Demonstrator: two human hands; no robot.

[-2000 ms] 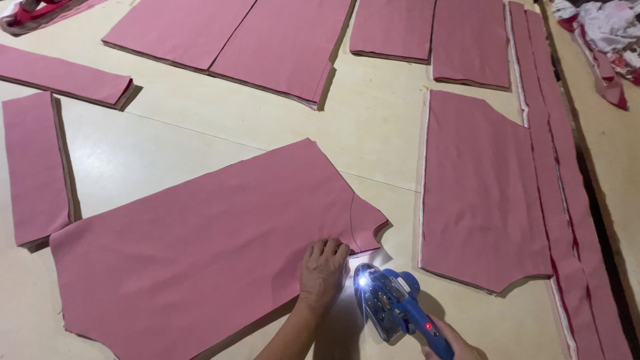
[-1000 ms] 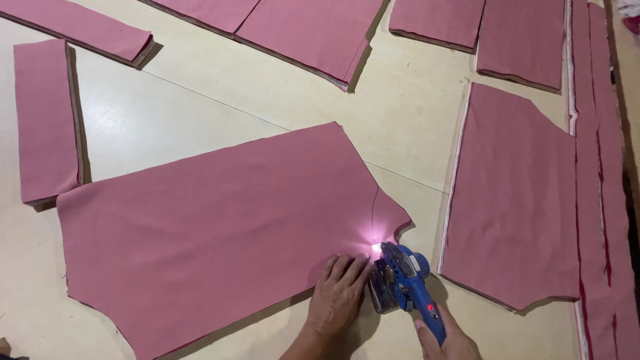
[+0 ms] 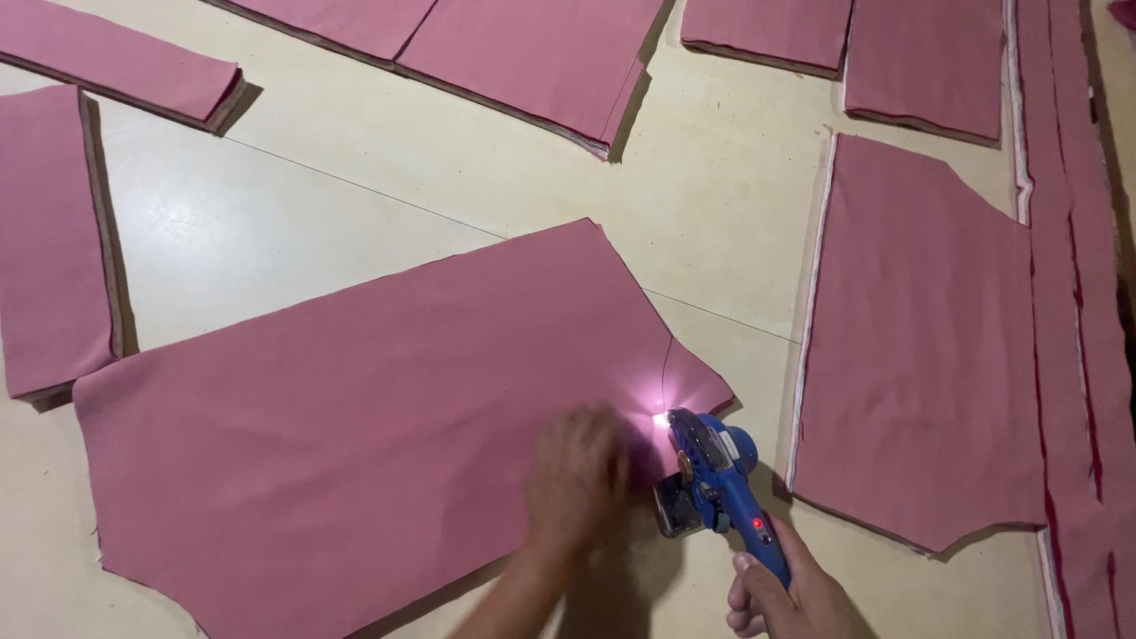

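A large stack of pink fabric panels [image 3: 355,408] lies across the lower middle, with a thin curved line drawn near its right corner. My right hand [image 3: 790,586] is closed round the handle of a blue handheld electric rotary fabric cutter [image 3: 723,479], whose lit white lamp shines on the fabric beside the drawn line and whose red indicator glows. The cutter's head is at the stack's lower right edge; the blade itself cannot be made out. My left hand [image 3: 577,479], blurred, is over the fabric just left of the cutter, its fingers bent.
More layered pink fabric pieces lie around: a shaped stack [image 3: 914,355] at right, long strips [image 3: 1056,266] beyond it, stacks at the top [image 3: 532,62] and top right [image 3: 763,35], and narrower pieces [image 3: 53,240] at left. The pale tabletop [image 3: 426,204] has a seam across it.
The cutter in my right hand has moved from just outside the fabric's edge onto it, along the curved line. My left hand has shifted and its fingers now bend more.
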